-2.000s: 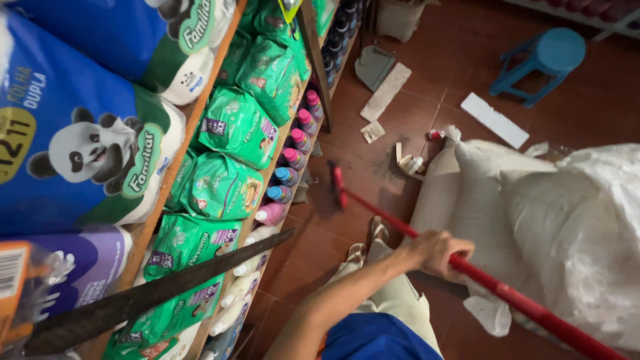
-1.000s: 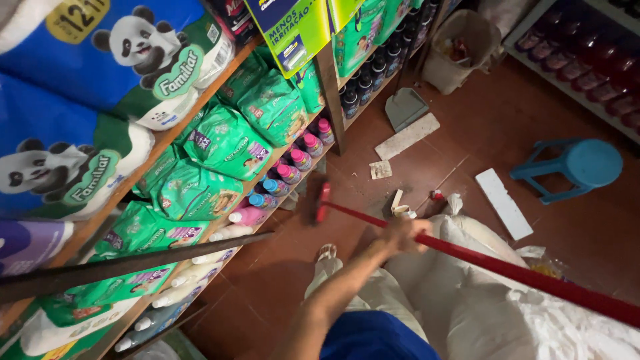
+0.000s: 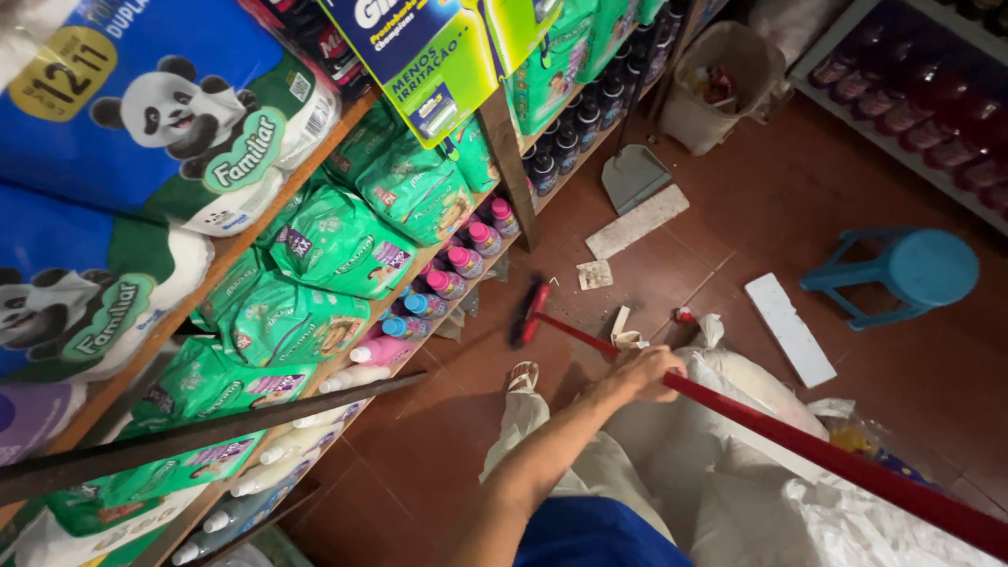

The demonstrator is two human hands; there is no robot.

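My left hand (image 3: 647,373) is closed around the red handle (image 3: 819,449) of a broom, partway along it. The handle runs from the lower right edge down to a red broom head (image 3: 535,313) with dark bristles, somewhat blurred, near the floor beside the shelf. Small debris and a dustpan (image 3: 632,178) lie on the tiled floor beyond. A long white strip (image 3: 638,221), a small square scrap (image 3: 594,274) and a broken pale piece (image 3: 624,329) lie there too. My right hand is out of view.
Shelves (image 3: 236,236) with diaper packs, paper packs and bottles line the left, with a dark bar (image 3: 236,429) slanting across. Large white sacks (image 3: 732,480) stand at the lower right. A blue stool (image 3: 929,268), a white slab (image 3: 790,329) and a waste bin (image 3: 709,87) stand or lie farther off.
The view has shifted, bringing in the bin and the bottle shelf at the right. My left hand keeps its grip on the broom handle, and the broom head stays near the shelf base.
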